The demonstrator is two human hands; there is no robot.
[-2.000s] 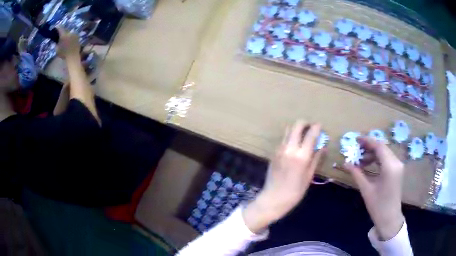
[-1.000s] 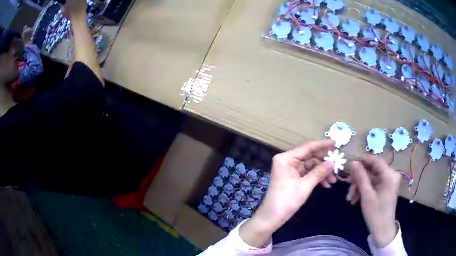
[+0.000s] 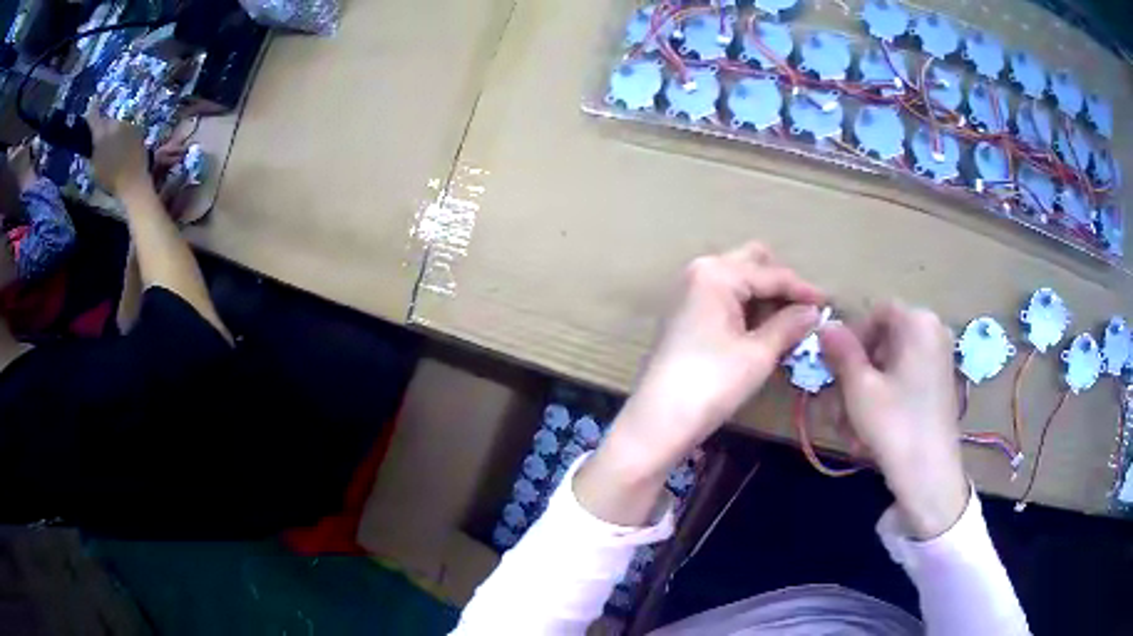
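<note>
My left hand (image 3: 727, 348) pinches a small white toothed wheel (image 3: 815, 326) between thumb and fingers, just above a silver-blue motor (image 3: 811, 369). My right hand (image 3: 897, 391) has its thumb and fingers closed at the right side of that motor. The motor is tilted near the bench's front edge, and its coloured leads loop down over the edge. The fingers partly hide the wheel. More motors without wheels (image 3: 984, 349) lie in a loose row to the right, leads trailing.
A clear blister tray (image 3: 746, 134) of wired motors lies at the back right on the cardboard bench top (image 3: 596, 236). An open carton (image 3: 435, 460) of motors stands below the front edge. At left, another person's arm (image 3: 162, 242) works by a dark box (image 3: 230, 56).
Both hands have come together over a motor that now has leads looping below it. The white wheel has moved up to that motor. The wheeled motor seen on the bench earlier no longer shows.
</note>
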